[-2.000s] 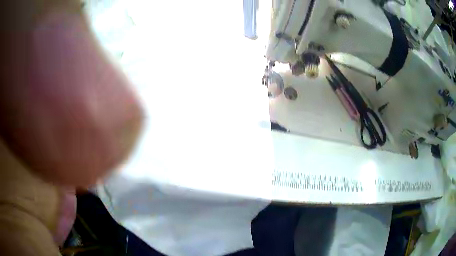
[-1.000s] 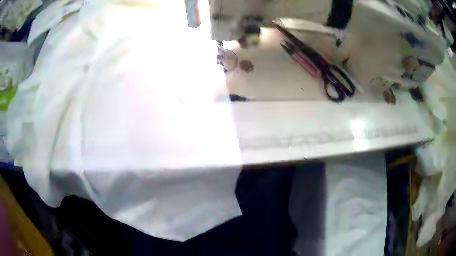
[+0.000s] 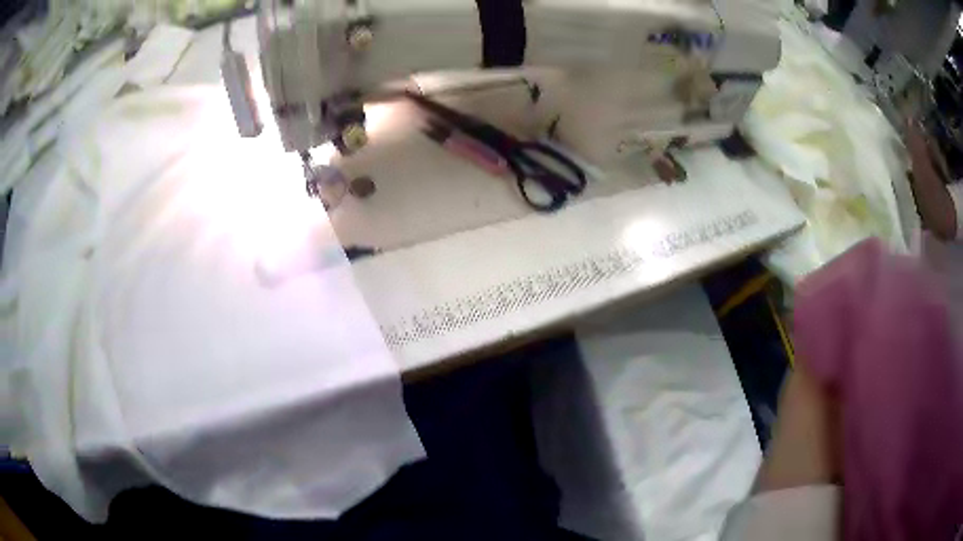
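A large thin white fabric panel [image 3: 201, 349] lies over the left part of the machine table and hangs over its front edge in folds. Its straight right edge runs down from beside the needle and presser foot [image 3: 310, 178], which are small and partly lost in glare. Neither of my hands is visible. A pink sleeve [image 3: 882, 370] with a bare forearm [image 3: 799, 439] is at the lower right. It seems to be my right arm, but I cannot tell for certain. Its hand is not visible.
Black-handled shears [image 3: 544, 174] lie right of the needle, beside a slim pink tool [image 3: 475, 151]. The machine head [image 3: 412, 37] spans the top. A printed scale [image 3: 528, 287] runs along the front edge. White cloth [image 3: 660, 423] hangs below. Yellowish cloth [image 3: 824, 159] is heaped right; another person's arm [image 3: 929, 185] is behind.
The view has swung right, so the machine and panel sit further left. The large blurred finger at the left has gone. The pink sleeve and forearm have come into view at the right.
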